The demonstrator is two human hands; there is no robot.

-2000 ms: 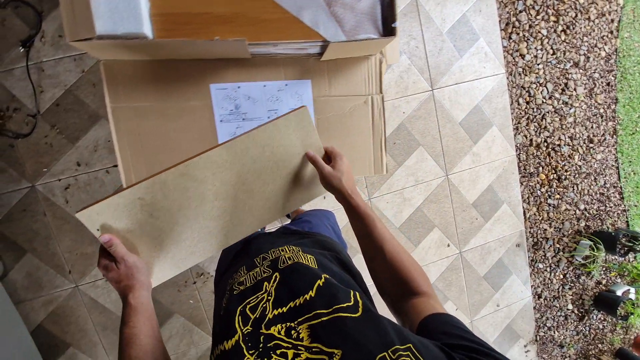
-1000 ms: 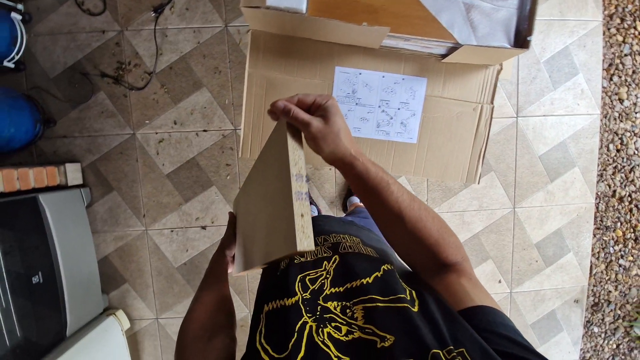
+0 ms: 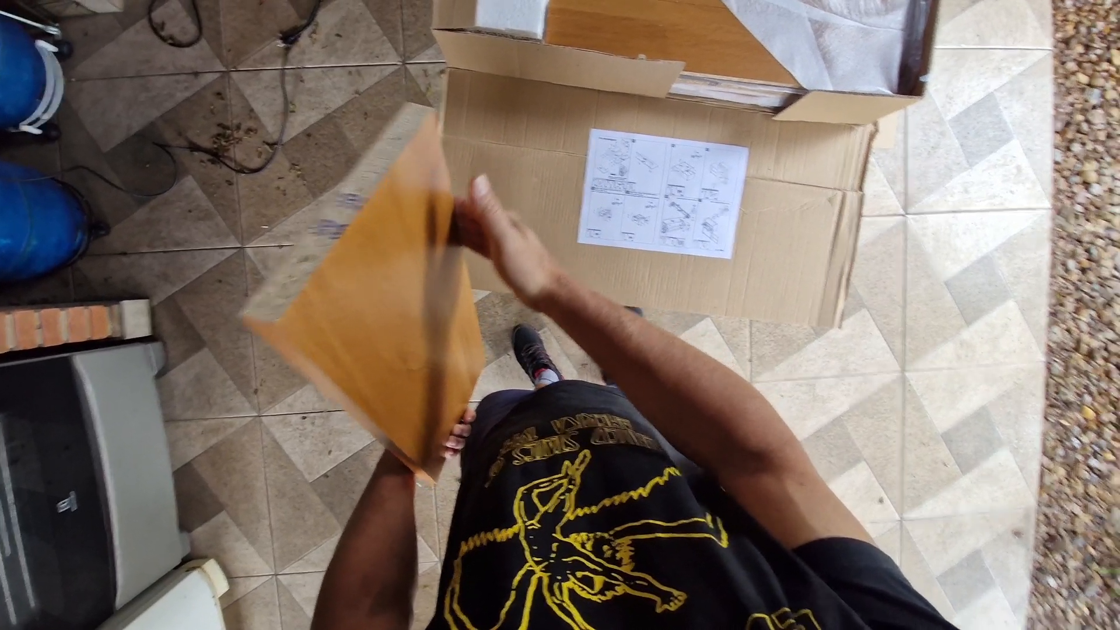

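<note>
A wood-grain panel [image 3: 376,306] is held tilted in front of me, its orange-brown face toward the camera and a rough edge with purple marks at the upper left. My right hand [image 3: 503,236] grips its right side near the top, the fingertips partly hidden and blurred. At the lower end my left hand [image 3: 457,433] holds the panel, mostly hidden behind it. To the right, a printed sheet of assembly drawings [image 3: 662,193] lies on a flattened cardboard piece [image 3: 787,236]. Beyond it stands an open cardboard box [image 3: 560,63] holding another wood-grain panel [image 3: 656,39] and white foam wrapping [image 3: 809,39].
Blue containers [image 3: 35,219], a short brick edge [image 3: 66,325] and a grey appliance [image 3: 131,472] are at the left. A dark cable [image 3: 284,96] lies on the tiled floor [image 3: 822,350]. Gravel [image 3: 1085,306] borders the tiles at the right.
The panel has been turned over: its pale side faced the camera before, and now the orange-brown side does. Both hands stay on it. The view has shifted to the left.
</note>
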